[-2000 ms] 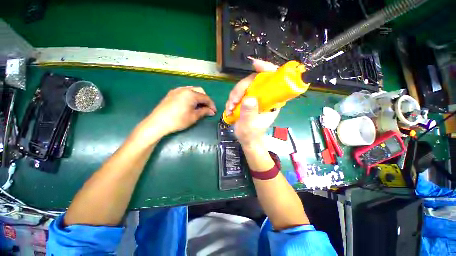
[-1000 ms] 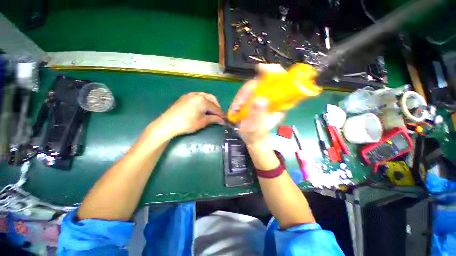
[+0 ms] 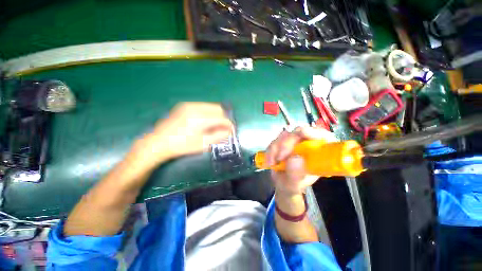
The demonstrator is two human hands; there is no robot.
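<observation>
The black phone unit [image 3: 225,153] lies on the green bench in front of me, its pale-printed battery face up. My left hand [image 3: 198,129] is blurred, with its fingers over the phone's upper left part; whether it grips anything is hidden. My right hand [image 3: 289,159] is shut around the yellow-orange electric screwdriver [image 3: 333,157]. The screwdriver lies nearly level, its tip end pointing left, just right of the phone and apart from it. Its coiled cord runs off to the right.
A clear dish of screws [image 3: 58,96] sits by black phone frames [image 3: 26,137] at far left. A black parts tray [image 3: 253,37] is at the back. Red-handled tools [image 3: 325,110], a white cup [image 3: 349,95] and a red-edged multimeter [image 3: 377,110] are at right.
My right hand and the screwdriver have moved right and nearer to me, off the phone's top end. The left hand has shifted over the phone. The whole view has shifted too.
</observation>
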